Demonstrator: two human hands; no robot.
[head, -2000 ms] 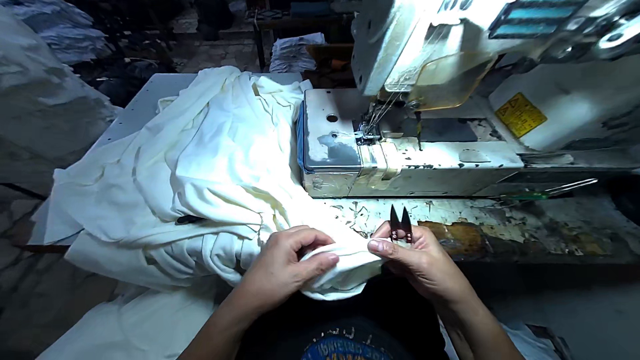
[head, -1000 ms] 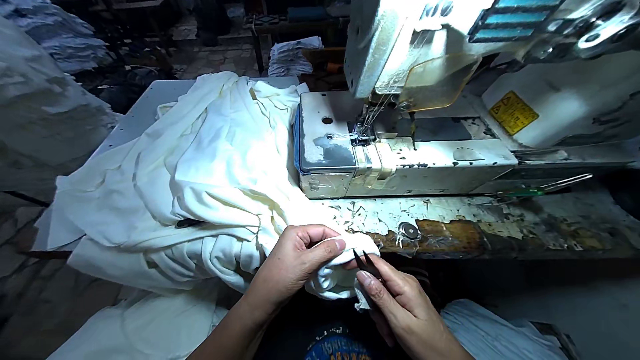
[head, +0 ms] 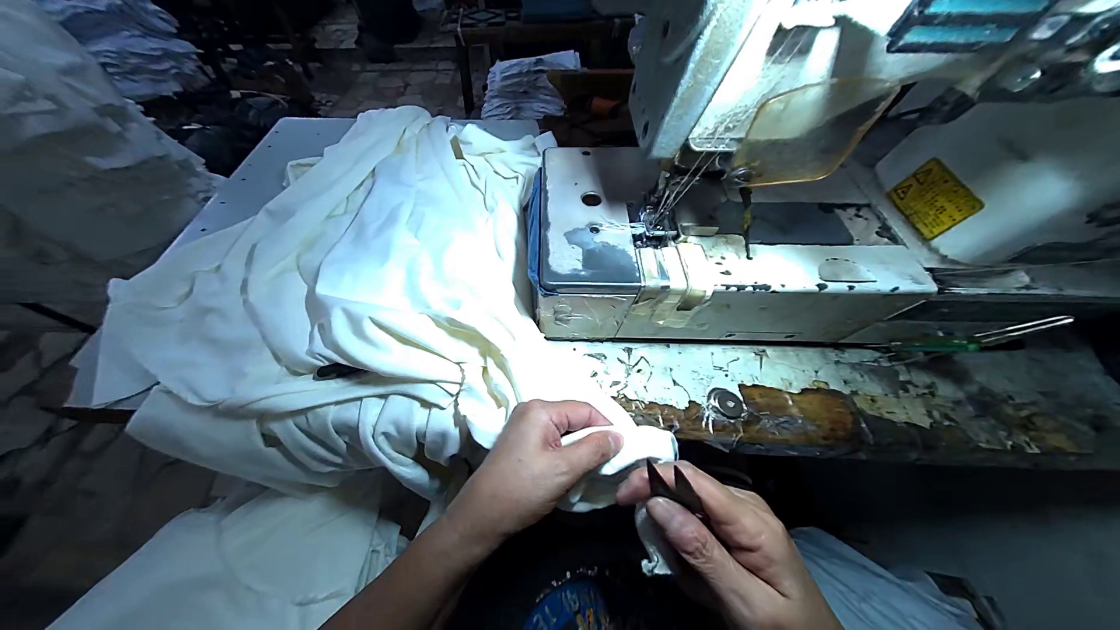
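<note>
White knit fabric [head: 411, 262] lies heaped left of the sewing machine [head: 735, 289], and one end of it runs down to my hands. Between thumb and fingers my left hand [head: 542, 464] pinches a folded edge of this fabric. Close on its right, my right hand [head: 726, 542] holds small dark thread snips [head: 674, 486], whose two pointed blades stand apart beside the fabric edge. A small loose flap of the fabric hangs below the right fingertips. Whether the right fingers also grip fabric is hard to tell.
The machine's needles and threads [head: 665, 210] are above its narrow bed. A round metal piece [head: 725, 403] sits on the worn table edge [head: 796, 411]; a green-handled tool [head: 954, 344] lies farther right. More white cloth [head: 236, 560] is at lower left, with stacked cloth [head: 529, 83] behind.
The snips pointed upward two seconds ago with the round metal piece not visible; now they are lower, at the fabric edge. My left hand keeps its pinch on the fabric.
</note>
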